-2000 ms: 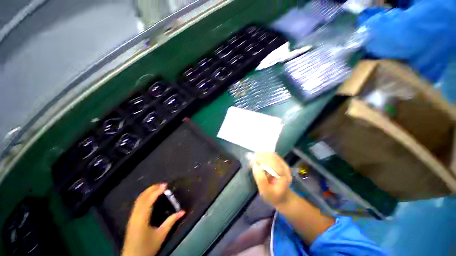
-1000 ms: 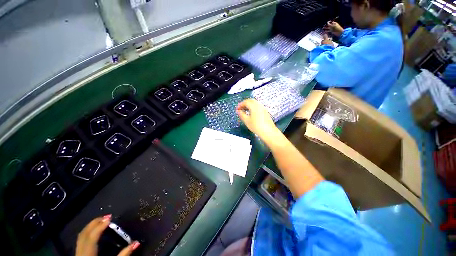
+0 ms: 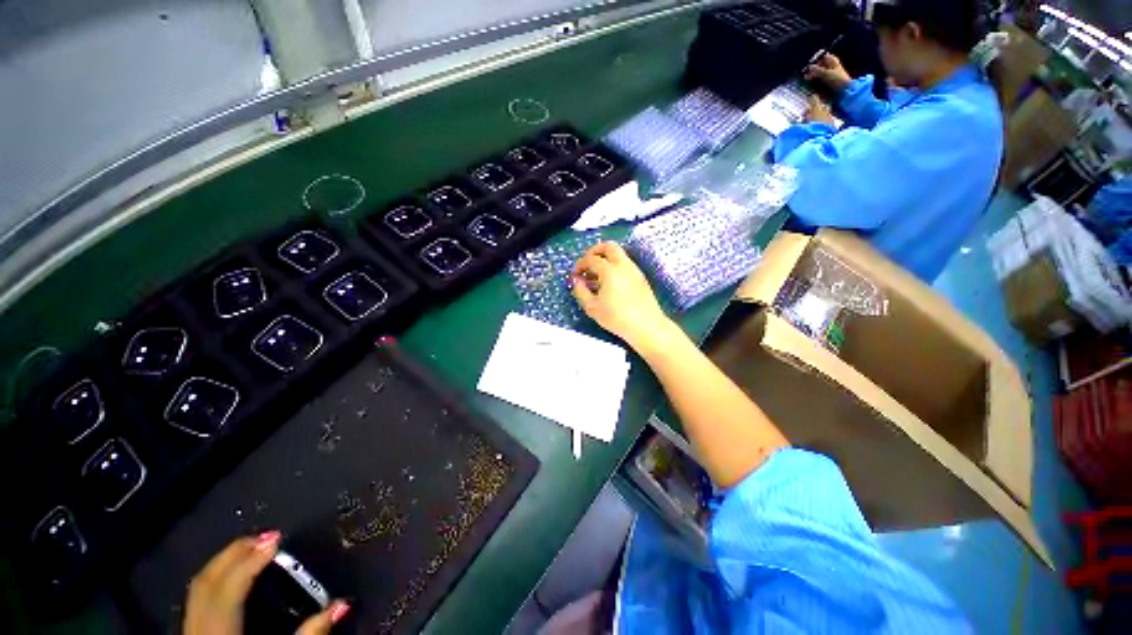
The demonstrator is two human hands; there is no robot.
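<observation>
My left hand (image 3: 236,593) holds a smartwatch case (image 3: 296,579) on edge over the near left of the black work tray (image 3: 279,478), its silver side facing up. The hand is cut off by the bottom edge. My right hand (image 3: 605,293) is over the small-parts blister sheet (image 3: 540,277), fingertips bent together at its right part. Whether a small part is between them cannot be told. Gold-brown tiny metal parts (image 3: 466,496) lie scattered on the work tray.
Foam trays of cases (image 3: 286,341) run along the back left. A white paper sheet (image 3: 555,375) has a small white stick (image 3: 576,443) at its lower edge. Stacked blister sheets (image 3: 695,248) and a white cloth (image 3: 624,206) lie beyond. An open cardboard box (image 3: 894,372) stands right; a person in blue (image 3: 894,161) sits beyond.
The small white stick has left my right hand and lies by the paper. My right hand has moved forward to the blister sheet. My left hand still holds the case.
</observation>
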